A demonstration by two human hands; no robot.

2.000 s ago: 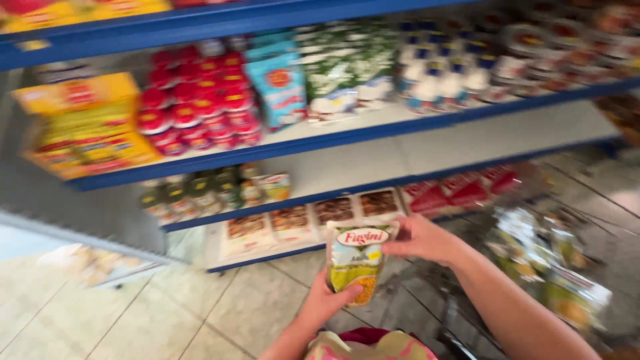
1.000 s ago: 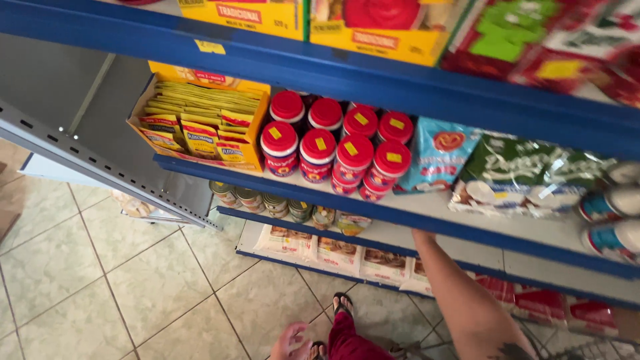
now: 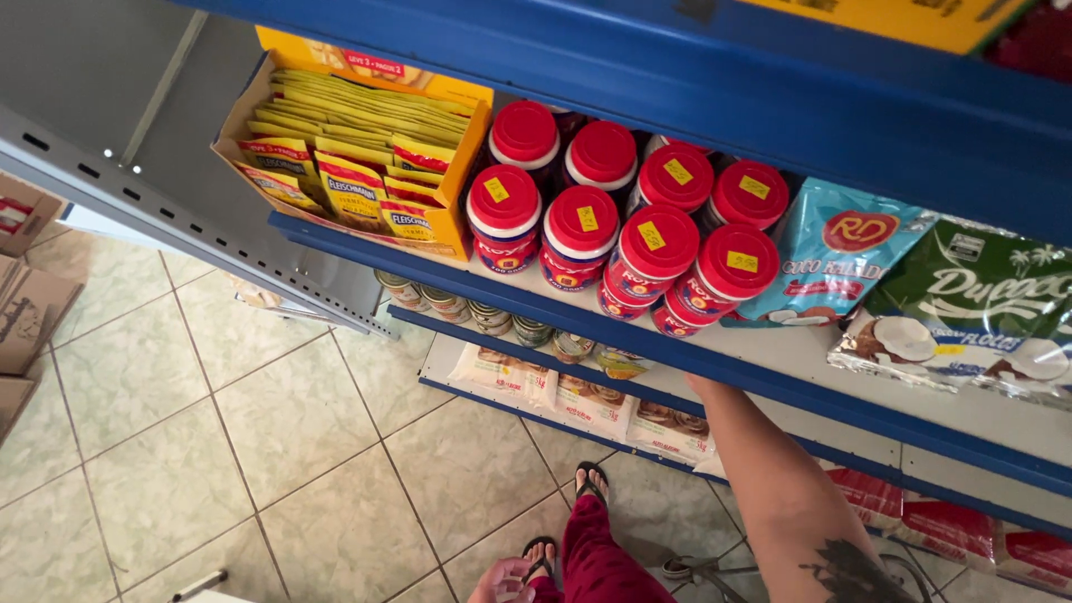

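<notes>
My right forearm reaches under the blue-edged shelf [image 3: 536,314]; my right hand is hidden behind that edge, near a pouch [image 3: 621,362] on the lower shelf. My left hand [image 3: 502,581] hangs low at the bottom edge, beside my sandalled feet, partly cut off by the frame, its fingers loosely curled with nothing seen in them. Cans [image 3: 490,318] stand in a row left of the pouch. On the shelf above are red-lidded Royal baking powder jars [image 3: 653,241], an open carton of Fleischmann yeast sachets [image 3: 352,186], a blue bag of grated coconut [image 3: 829,251] and green Ducoco coconut flake bags [image 3: 963,310].
Large white flour-like bags [image 3: 590,406] lie on the bottom shelf, with red packages [image 3: 946,519] further right. A perforated grey shelf upright [image 3: 193,218] stands left. Cardboard boxes [image 3: 29,318] are on the tiled floor at far left. A metal frame [image 3: 703,569] is near my feet.
Two seconds ago both hands held a Fugini pouch in front of the shelves. One second ago my right hand was reaching under the shelf edge, where it remains. The view has moved closer to the shelves.
</notes>
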